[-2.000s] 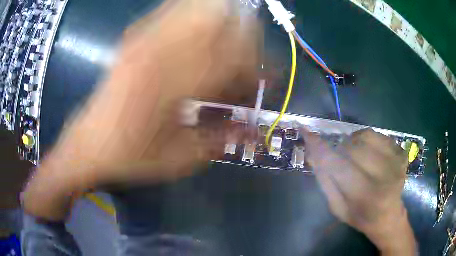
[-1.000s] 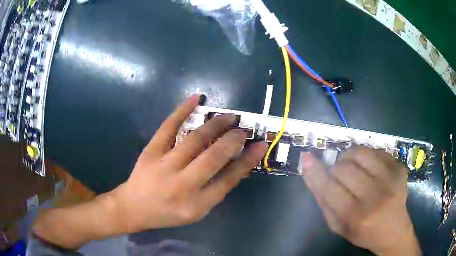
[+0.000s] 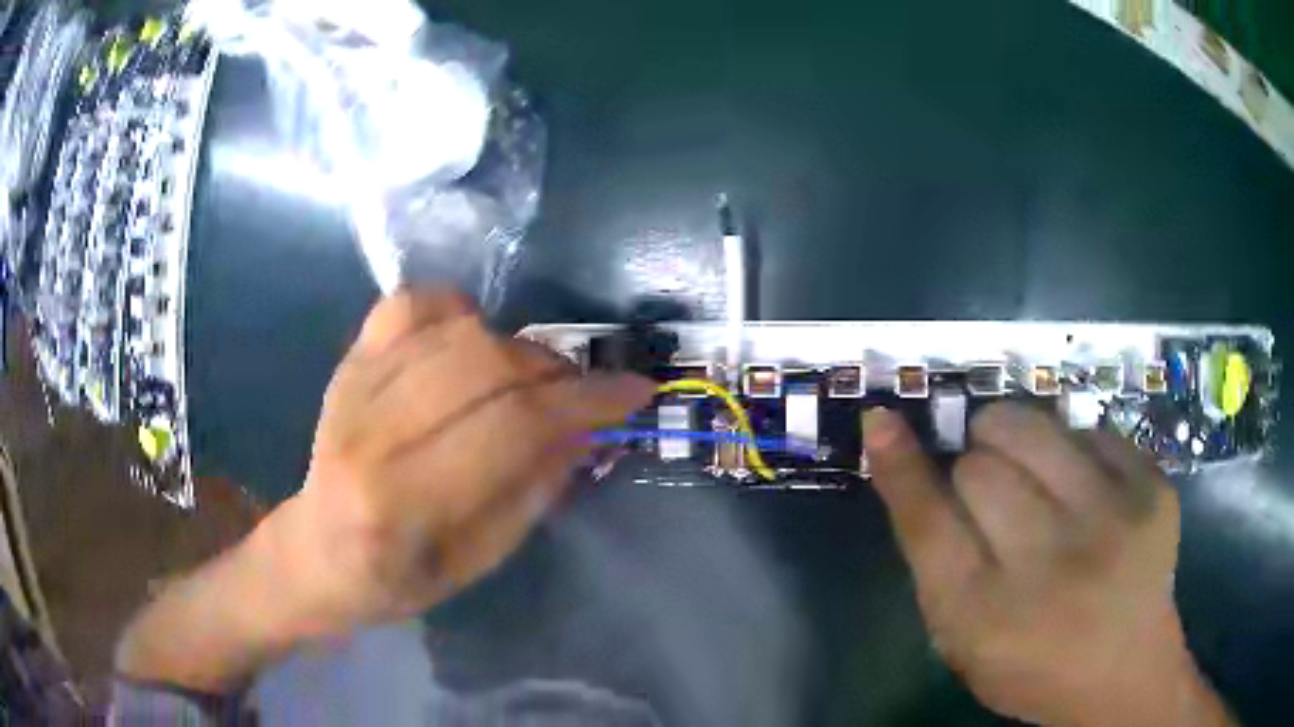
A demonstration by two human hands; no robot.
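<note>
The long white power strip housing (image 3: pixel 908 344) lies open across the bench, filled with a dark board and white blocks. My left hand (image 3: pixel 440 440) is at its left end, slightly blurred, with its fingers closed on the power cord's end; the grip itself is hidden. The yellow wire (image 3: pixel 695 385) and blue wire (image 3: pixel 667 440) run from my fingers over the board. My right hand (image 3: pixel 1057 547) rests on the housing's right half, fingers curled over its near edge. A white stick with a dark tip (image 3: pixel 734 277) stands at the far edge. A yellow coil (image 3: pixel 1233 384) sits at the right end.
A clear plastic bag (image 3: pixel 461 213) with a bright white item lies beyond my left hand. Similar filled housings (image 3: pixel 163 313) stand in rows at the left. A pale stained edge rail (image 3: pixel 1206 54) crosses the top right corner.
My left hand has left the board and now holds the cord end at the housing's left end. The wires and bag have moved left. The dark lump beyond the housing is gone from its spot.
</note>
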